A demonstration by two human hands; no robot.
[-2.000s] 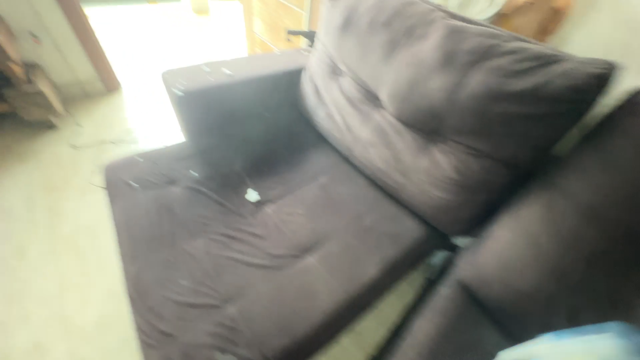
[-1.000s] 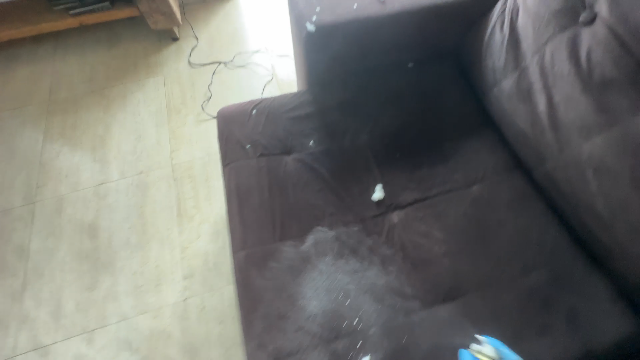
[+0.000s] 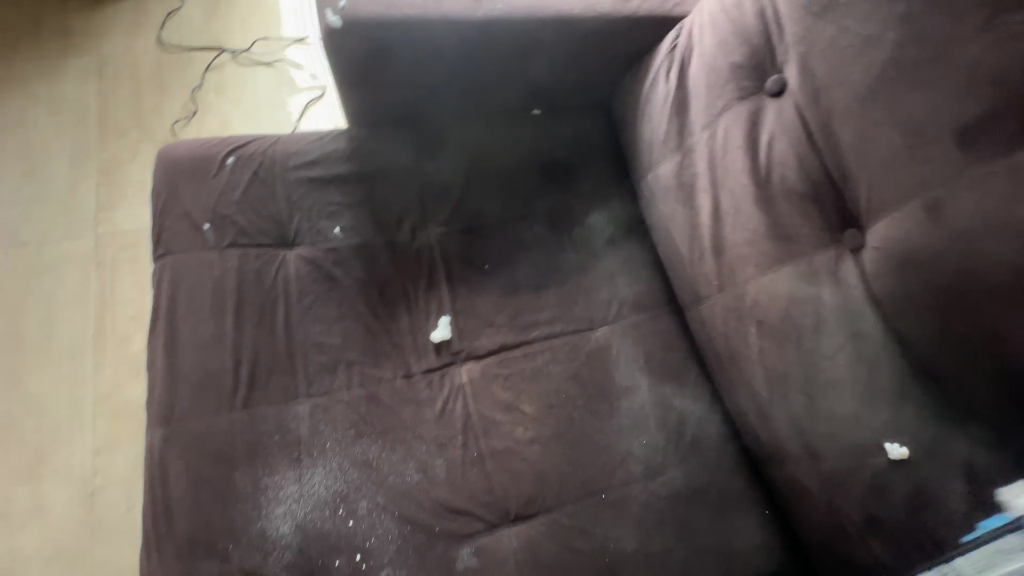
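Observation:
Neither my left hand nor my right hand shows. A dark purple-brown sofa seat cushion [image 3: 384, 296] fills the middle, tufted and creased. A small white foam-like blob [image 3: 442, 329] lies on it near a seam, and a whitish dusting with small flecks [image 3: 312, 488] covers its lower left. Against the right side leans a buttoned back cushion [image 3: 768, 184], with another white blob [image 3: 897, 451] low on it. A white and blue object [image 3: 988, 540] cuts into the lower right corner; what it is, and whether a hand holds it, I cannot tell.
The sofa's armrest [image 3: 496, 72] stands at the top, with a white spot on its upper edge. Pale tiled floor [image 3: 56, 320] runs along the left. Thin dark cables [image 3: 212, 60] lie on the floor near the armrest, beside a bright patch of light.
A white blob shows low on the back cushion, in a part out of view one second ago. The view has shifted toward the back cushion.

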